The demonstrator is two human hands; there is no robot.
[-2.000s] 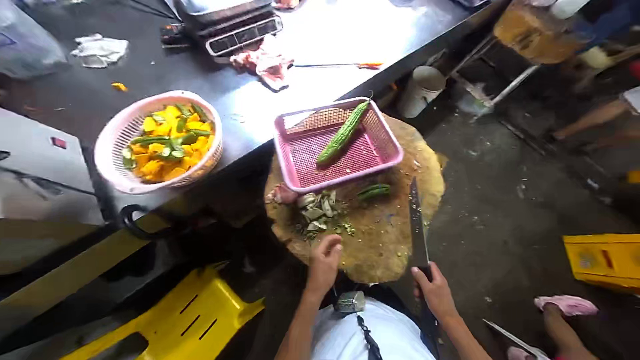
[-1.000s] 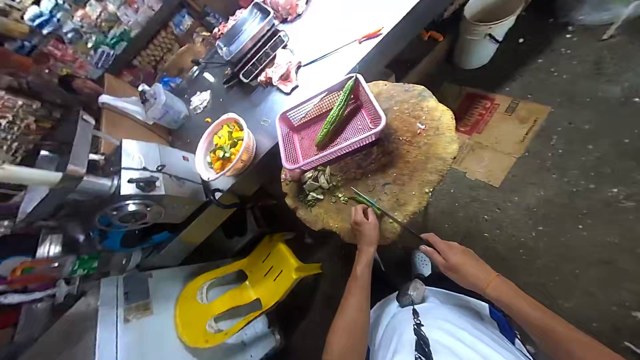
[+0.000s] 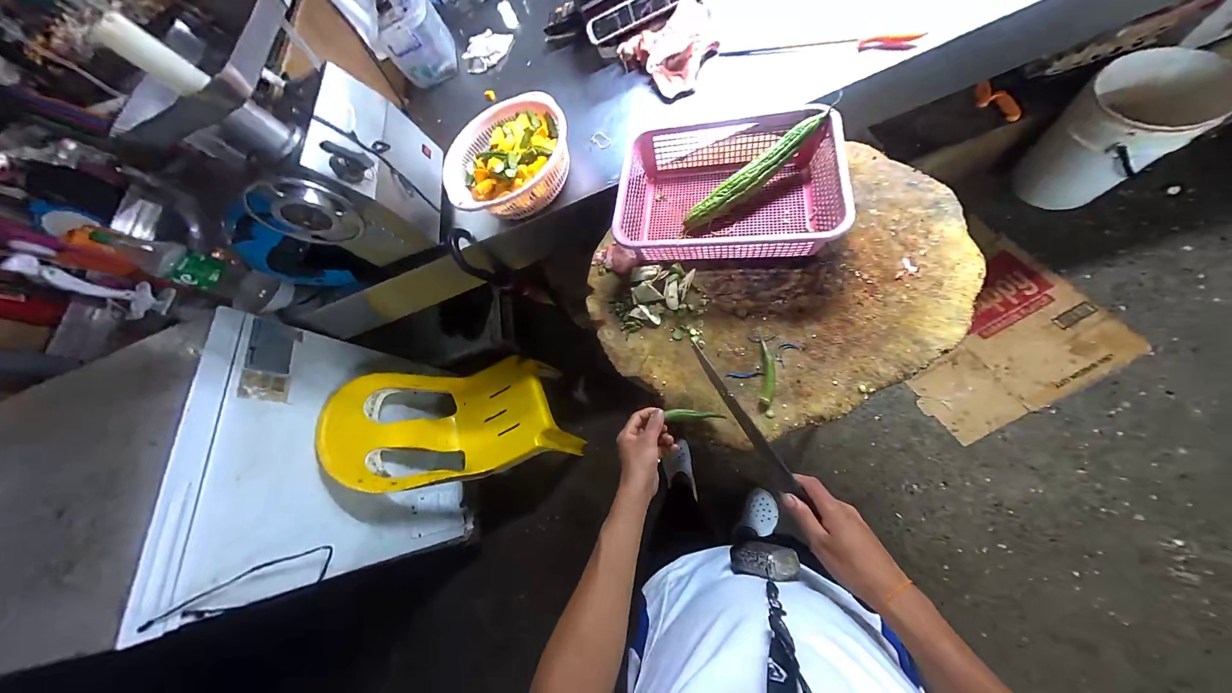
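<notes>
My left hand [image 3: 643, 445] pinches the end of a thin green pod [image 3: 691, 416], which looks like okra, at the near left edge of the round wooden chopping block [image 3: 905, 231]. My right hand [image 3: 835, 527] grips a long knife [image 3: 739, 409], its blade slanting up and left over the block. Right of the blade lies another green pod [image 3: 767, 373], with small blue-purple bits around it. Pale and green cut scraps [image 3: 656, 294] are heaped at the block's left. A pink mesh basket [image 3: 733, 248] at the back of the block holds a ridged green gourd [image 3: 756, 173].
A round basket [image 3: 460, 144] of cut yellow and green vegetables stands on the dark counter, near raw meat [image 3: 672, 48] and a red-tipped rod [image 3: 890, 41]. To the left are a yellow plastic chair [image 3: 500, 414] and a metal machine [image 3: 351, 183]. A white bucket [image 3: 1078, 144] and flattened cardboard [image 3: 1030, 332] are at right.
Two seconds ago my left hand was without a pod; now it holds one. The knife has swung from near upright to slanting left. The view has shifted widely.
</notes>
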